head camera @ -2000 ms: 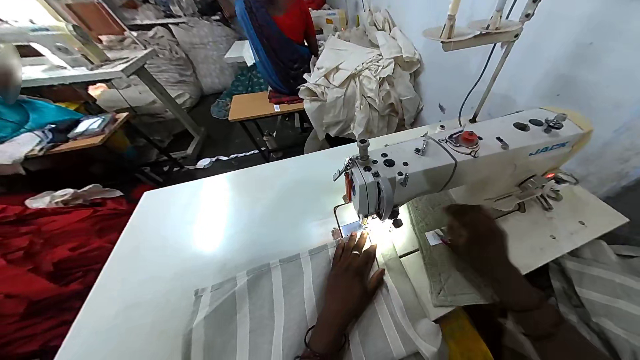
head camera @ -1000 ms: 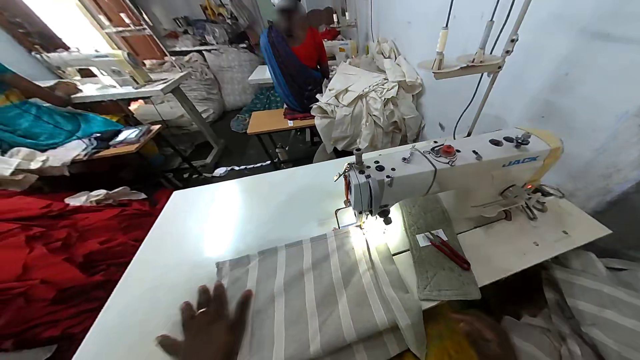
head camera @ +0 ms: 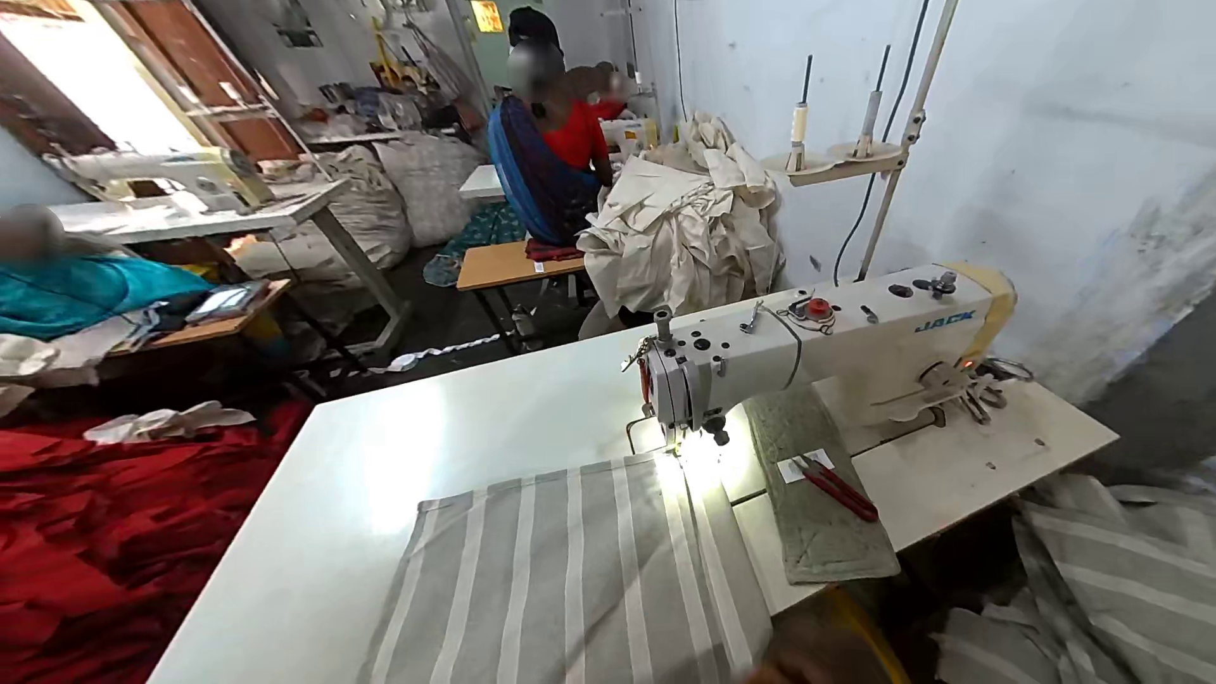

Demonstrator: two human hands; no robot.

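Grey-and-white striped fabric (head camera: 551, 570) lies flat on the white table, its upper edge under the needle area of a Jack sewing machine (head camera: 760, 361), where a lamp shines. At the bottom edge my right hand (head camera: 807, 655) shows only as a blurred part, close to the fabric's lower right corner; whether it holds anything cannot be seen. My left hand is out of view. Red-handled thread snips (head camera: 836, 486) rest on a small white label (head camera: 793, 467) on a grey-green fabric pad (head camera: 793, 541), right of the needle. Nobody's hand touches the snips.
More striped fabric (head camera: 1121, 570) hangs at the lower right. Red cloth (head camera: 114, 532) is heaped left of the table (head camera: 285, 484). Beyond the machine are a pile of cream cloth (head camera: 684, 218), a thread stand (head camera: 836, 171) and a seated person in red and blue. Another person sits at the far left.
The right hand, over the pad two seconds ago, is now at the bottom edge, and the snips lie on the pad. My left hand has left the fabric and gone out of view.
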